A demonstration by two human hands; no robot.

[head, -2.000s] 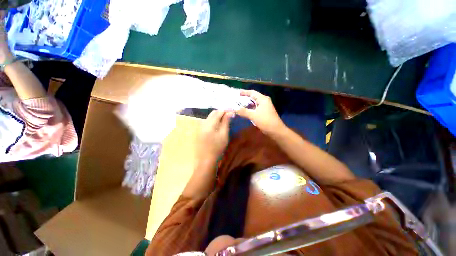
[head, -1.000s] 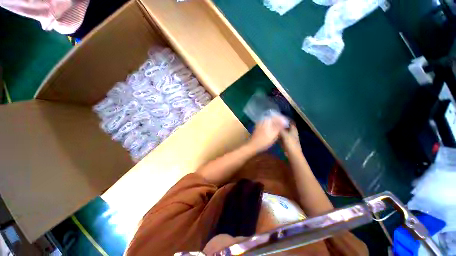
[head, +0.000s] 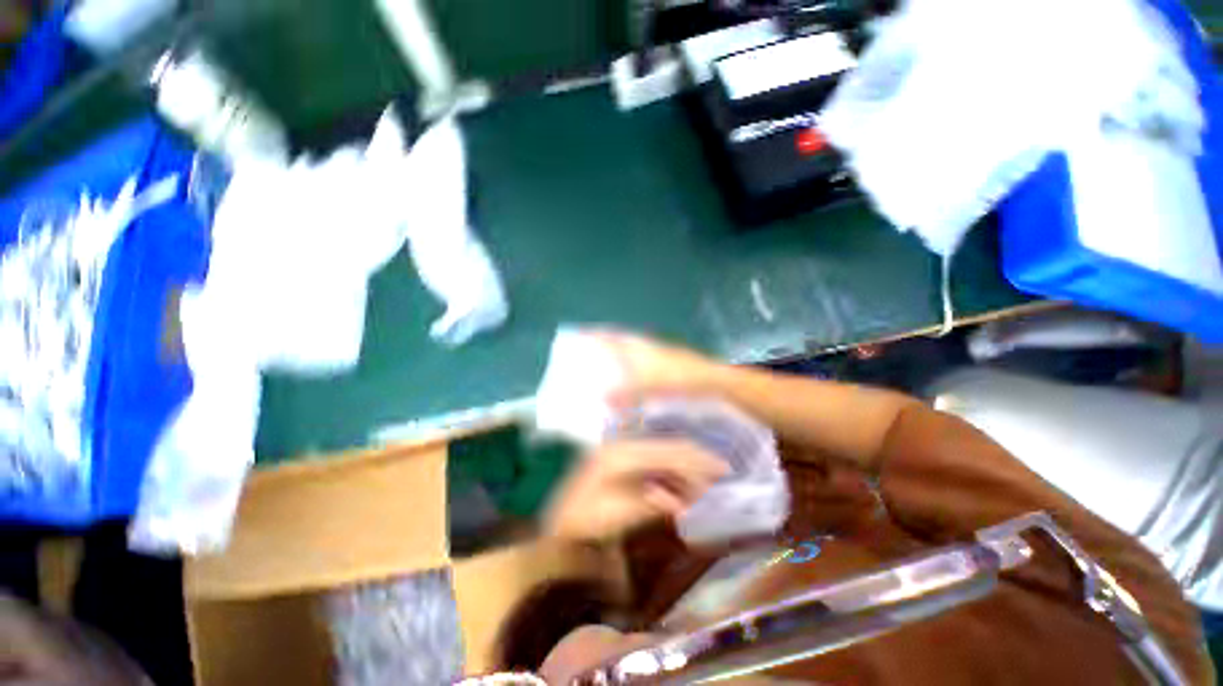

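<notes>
My right hand (head: 657,369) is blurred and holds a white item (head: 577,385), perhaps a white unit or folded bag, above the bench's front edge. My left hand (head: 624,485) is just below it, also blurred, with its fingers on a translucent poly bag (head: 738,489) in front of my brown top. What is inside the bag cannot be told. The open brown carton (head: 322,516) stands below the bench edge at the lower left, cut off by the frame. Bagged units (head: 400,630) lie in it.
Limp white poly bags (head: 315,255) lie on the green bench (head: 590,215). A blue tote (head: 141,335) with white units is at left. A black box with a red switch (head: 778,127) is at the back. White plastic (head: 993,107) and another blue bin (head: 1046,241) are at right.
The view has swung back from the carton to the bench. My hands have come up from beside the carton, and a white item and a spread translucent bag now show in them.
</notes>
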